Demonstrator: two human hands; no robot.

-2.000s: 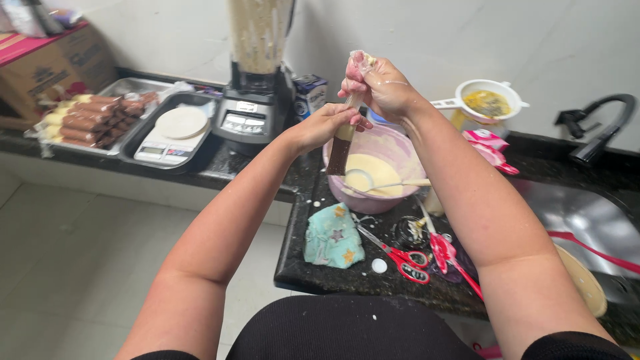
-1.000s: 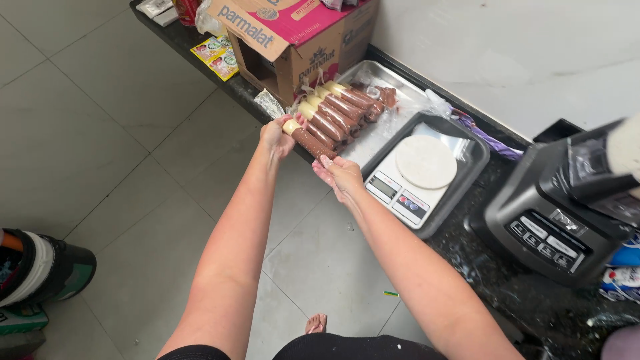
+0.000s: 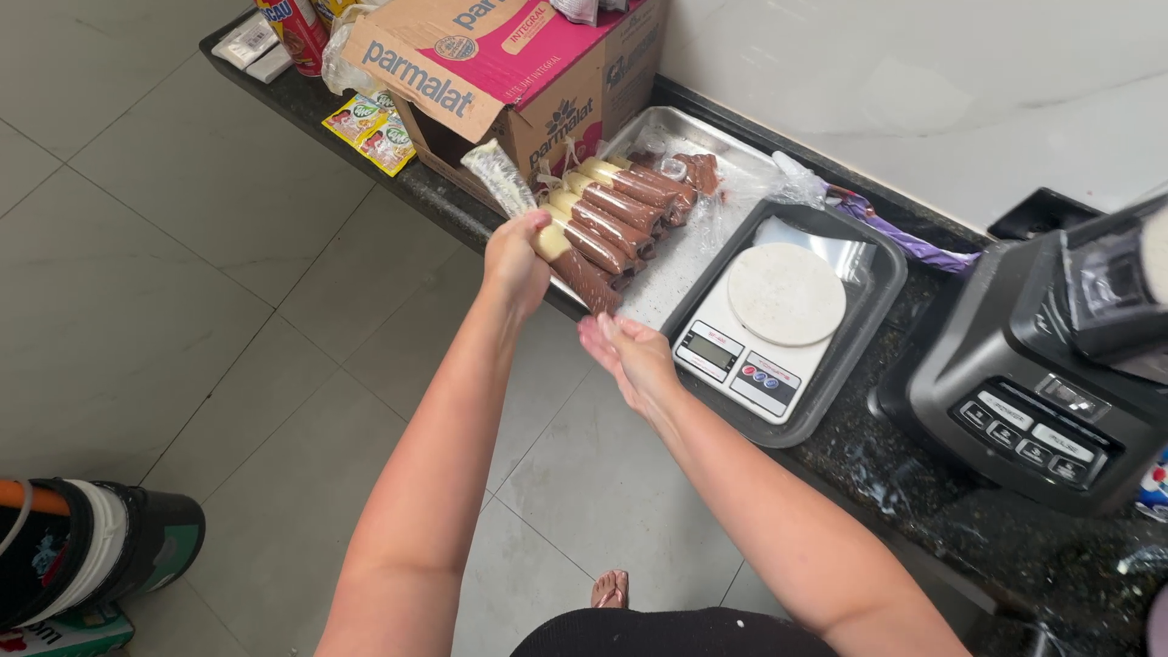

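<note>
My left hand (image 3: 517,265) grips a filled clear plastic tube bag (image 3: 586,279), brown at its lower part and cream above. The bag's open-looking, smeared upper end sticks up past my fingers. At the bag's brown lower end is my right hand (image 3: 636,358), its thumb and fingertips close to the tip; whether they press on it I cannot tell. Several similar brown-and-cream filled bags (image 3: 613,217) with knotted tops lie side by side on a metal tray (image 3: 664,285), just beyond the held one.
Right of the metal tray, a white kitchen scale (image 3: 787,294) sits in a dark tray (image 3: 876,306). A black blender base (image 3: 1022,365) stands further right. Behind are a Parmalat cardboard box (image 3: 566,119), yellow sachets (image 3: 372,132) and a red can (image 3: 297,35). Buckets (image 3: 109,538) stand on the floor.
The view has swung from the mixing bowl to the trays. Both hands have brought a filled bag over to the metal tray. Since one second ago, its smeared upper end has come into view.
</note>
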